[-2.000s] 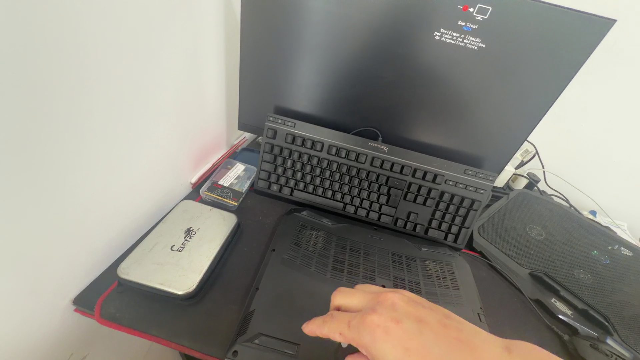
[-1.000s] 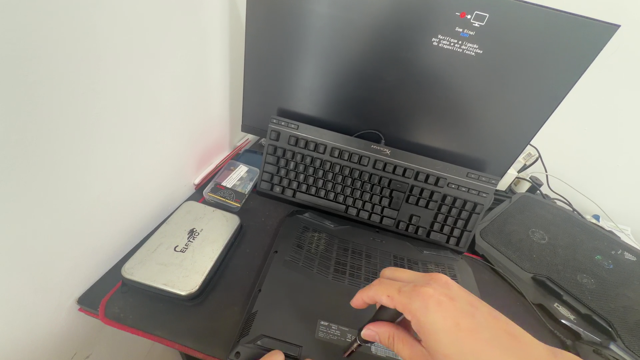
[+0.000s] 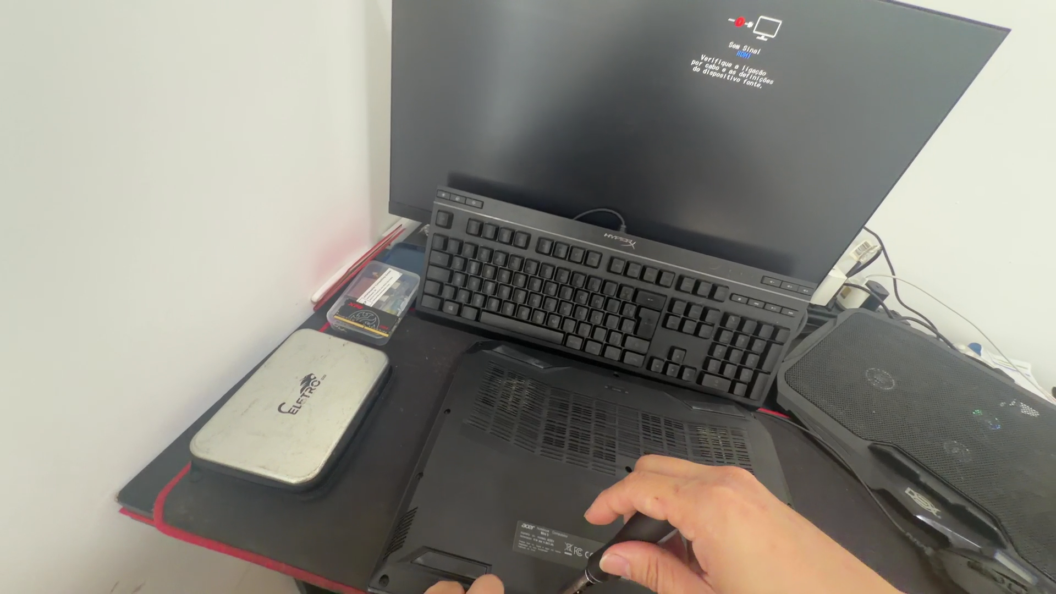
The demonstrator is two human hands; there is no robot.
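Observation:
An Acer laptop (image 3: 511,487) lies upside down on the black desk mat, its vented bottom cover facing up. My right hand (image 3: 701,528) grips a dark-handled screwdriver (image 3: 623,540) between thumb and fingers, tilted over the near part of the cover beside the label. Its tip is cut off by the bottom edge. Only the fingertips of my left hand (image 3: 466,586) show, at the near edge of the laptop by a long raised rubber foot (image 3: 445,564); whether they hold anything is hidden.
Behind the laptop a black keyboard (image 3: 594,297) leans against a monitor (image 3: 660,124). To the left are a silver metal case (image 3: 289,404) and a clear plastic box with a memory module (image 3: 373,301). A laptop cooling pad (image 3: 940,412) and cables (image 3: 895,289) are at the right.
Two seconds ago my right hand lay over the cover with no tool visible; now it holds the screwdriver. Since one second ago, my left fingertips have shifted right along the near edge.

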